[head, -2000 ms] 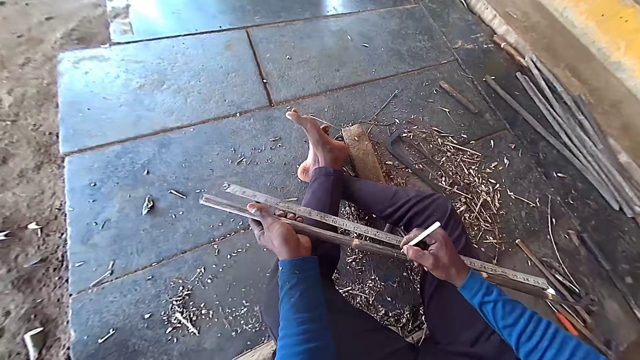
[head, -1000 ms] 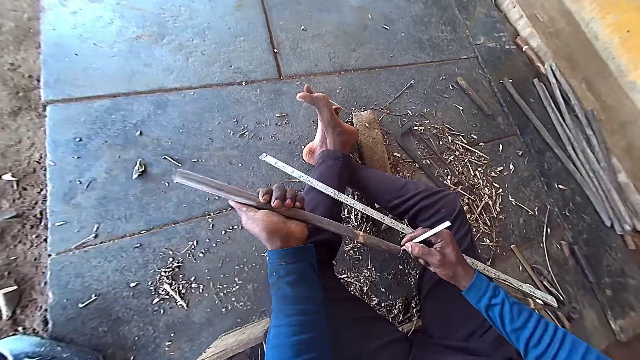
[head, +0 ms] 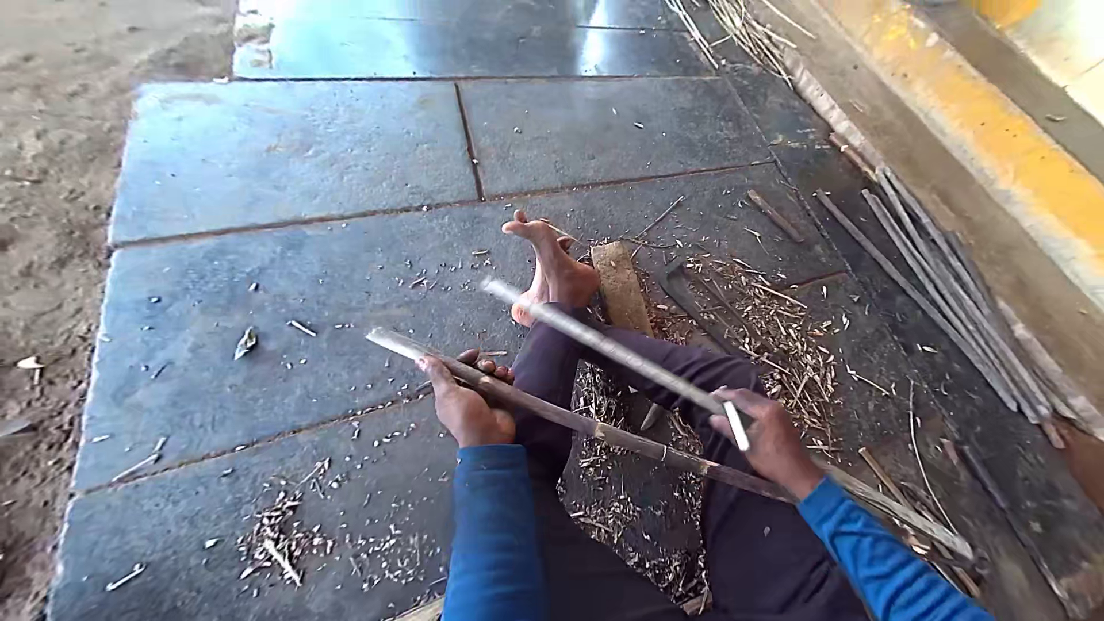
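My left hand (head: 470, 401) is closed around a long wooden stick (head: 634, 444) near its pale, cut end. The stick slants down to the right across my lap and passes beneath my right forearm. My right hand (head: 763, 435) grips a flat metal ruler (head: 604, 345), blurred and angled up to the left above my legs. A short white marking piece (head: 736, 425), its exact kind unclear, also sits between the fingers of that hand. Between the ruler and the stick there is a gap.
A wooden block (head: 621, 289) lies by my crossed feet, with a dark flat tool (head: 690, 302) beside it. Wood shavings (head: 785, 336) are scattered on the stone slabs. Several sticks (head: 949, 293) lie along a raised ledge (head: 966, 172) at right, and thin twigs (head: 750, 34) lie farther back.
The ruler, lying along the stick two seconds ago, is now lifted apart from it in my right hand. My left hand still holds the stick. The view has tilted up.
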